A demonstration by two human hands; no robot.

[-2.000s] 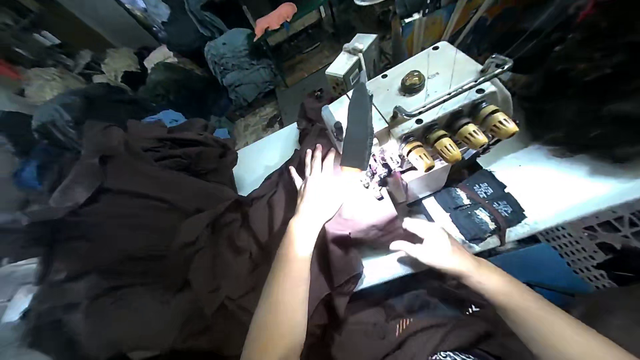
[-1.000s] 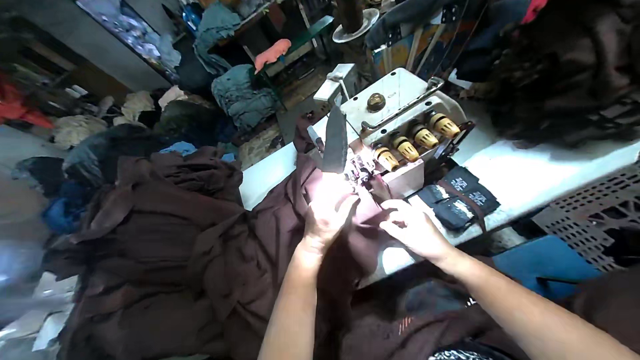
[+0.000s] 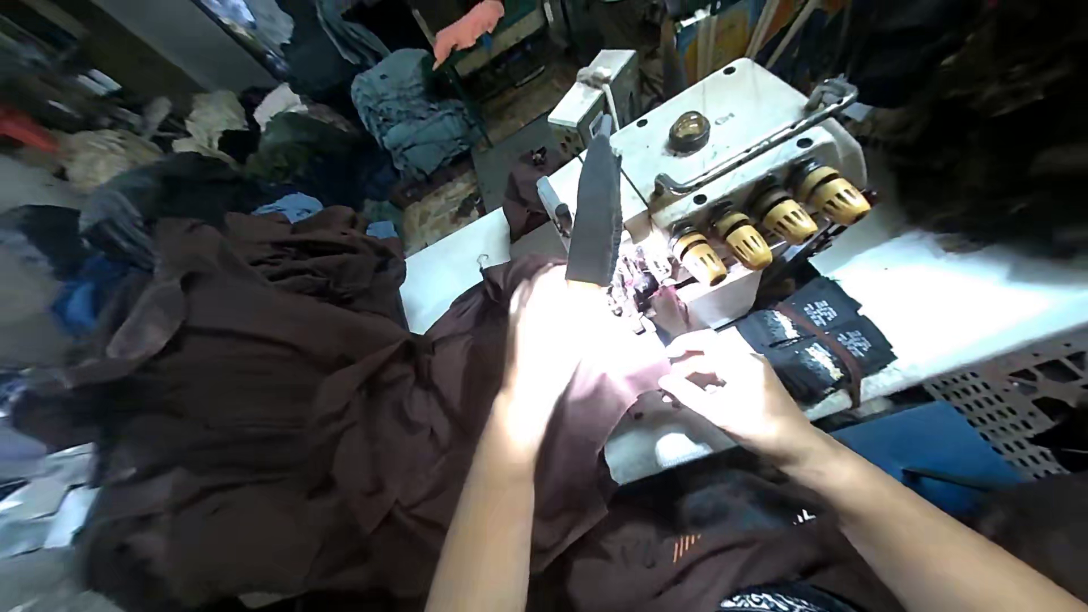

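A white overlock sewing machine (image 3: pixel 739 110) with several yellow tension dials stands at upper right. Dark maroon fabric (image 3: pixel 357 374) spreads over the left side and runs under the needle area, where bright light washes out detail. My left hand (image 3: pixel 544 331) lies on this fabric, just left of the presser foot area, its fingertips lost in glare. At the fabric's right edge, my right hand (image 3: pixel 722 378) has its fingers curled, with thumb and fingertips at the cloth; whether they pinch it is unclear. A dark grey blade-like strip (image 3: pixel 597 212) rises in front of the machine.
Bundled black fabric labels (image 3: pixel 820 340) with printed writing, tied by a brown strip, lie on the white table (image 3: pixel 943 297) right of the machine. A perforated plastic crate (image 3: pixel 1003 399) and a blue surface (image 3: pixel 931 446) are at lower right. Cloth piles (image 3: pixel 416 110) stand behind at left.
My left hand was spread flat on the cloth two seconds ago; its fingers now look closer together. My right hand was more extended then and is now curled near the cloth edge. The view has shifted.
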